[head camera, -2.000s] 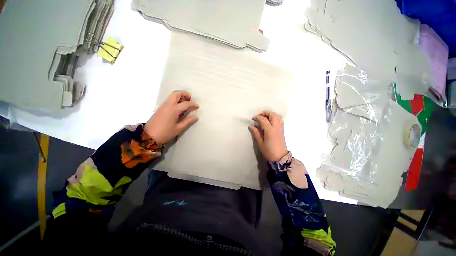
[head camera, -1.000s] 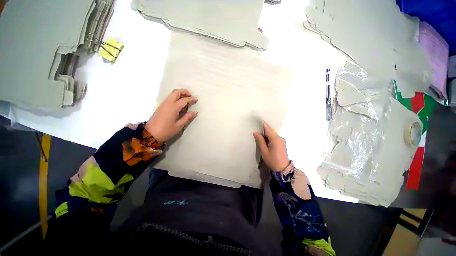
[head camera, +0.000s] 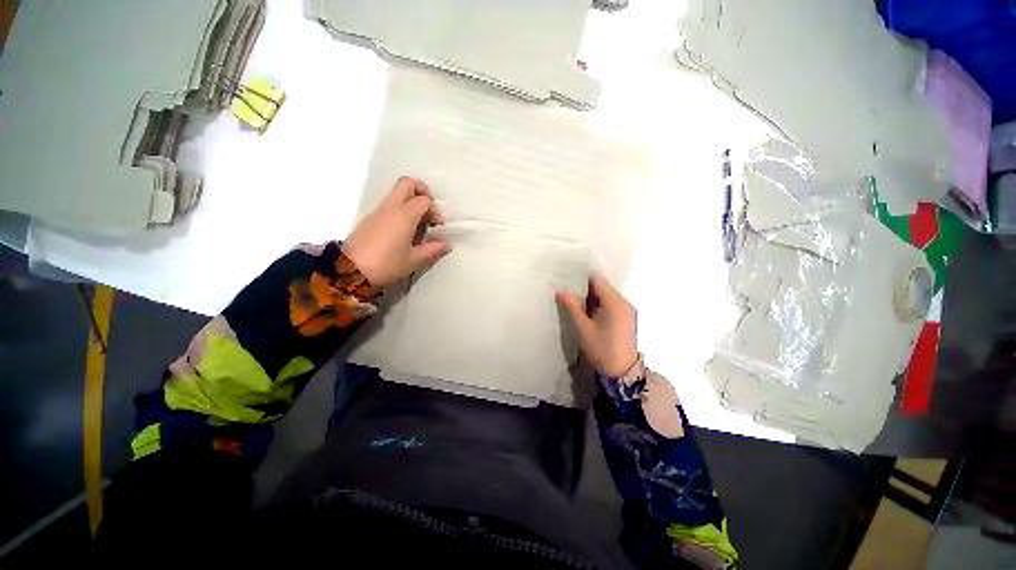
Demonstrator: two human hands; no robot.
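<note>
A pale grey cut panel (head camera: 490, 323) lies in front of my body on a larger grey panel stack (head camera: 507, 145). Its far edge is slightly raised, a faint ridge between my hands. My left hand (head camera: 396, 236) pinches its far left corner between thumb and fingers. My right hand (head camera: 604, 325) is at its right edge, thumb on top and fingers curled at the side; the fingertips under the edge are hidden. The near edge lies at my dark apron.
Notched panel stacks lie left (head camera: 89, 100) and at the top (head camera: 468, 39). A yellow-tagged clip (head camera: 259, 104) is beside the left stack. A pen (head camera: 729, 206), clear plastic bag (head camera: 797, 278), irregular panels (head camera: 858, 367) and tape roll (head camera: 917, 292) lie right. A blue bin (head camera: 969, 39) stands top right.
My left hand has moved slightly right and away from my body. The panel's far edge now shows raised between the hands. My right hand has shifted a little toward my body and its fingers have curled.
</note>
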